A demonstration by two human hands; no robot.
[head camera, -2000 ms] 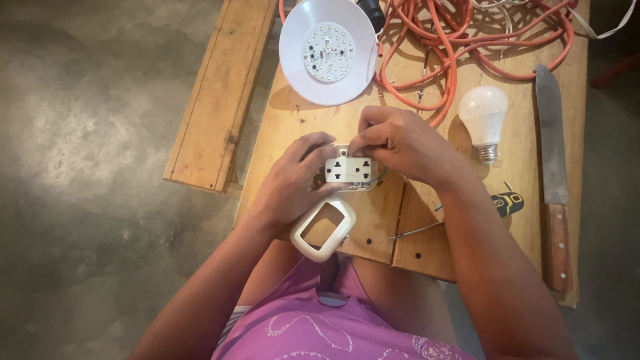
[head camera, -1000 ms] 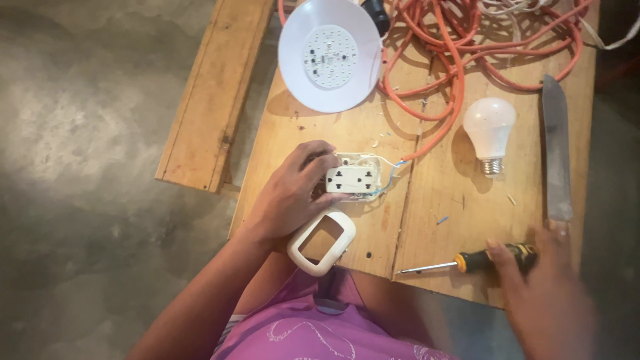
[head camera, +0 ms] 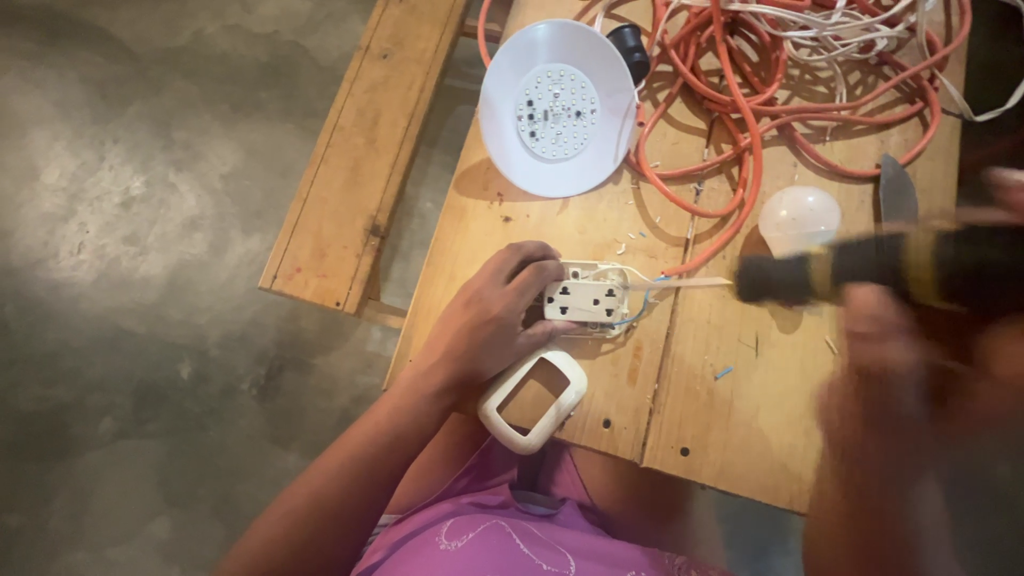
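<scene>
My left hand (head camera: 508,308) grips the left end of a white double electrical outlet (head camera: 582,302) on the wooden table, fingers above and thumb below. White and blue wires leave the outlet's right side toward an orange cable (head camera: 712,252). Blurred by motion, my right hand (head camera: 888,376) holds a black and yellow screwdriver (head camera: 848,268) in the air, its shaft pointing left toward the outlet. The outlet's white cover frame (head camera: 534,402) lies at the near table edge, just below my left hand.
A white lamp dish with an LED board (head camera: 558,108) lies at the upper left of the table, beside a black lamp holder (head camera: 630,53). Orange and white cords (head camera: 744,88) are tangled at the back. An LED bulb (head camera: 800,218) and a knife blade (head camera: 898,190) are partly hidden behind the screwdriver.
My right hand was on the outlet, then reached to the screwdriver at the table's near right; now it has lifted the screwdriver, shaft toward the outlet. My left hand has stayed on the outlet.
</scene>
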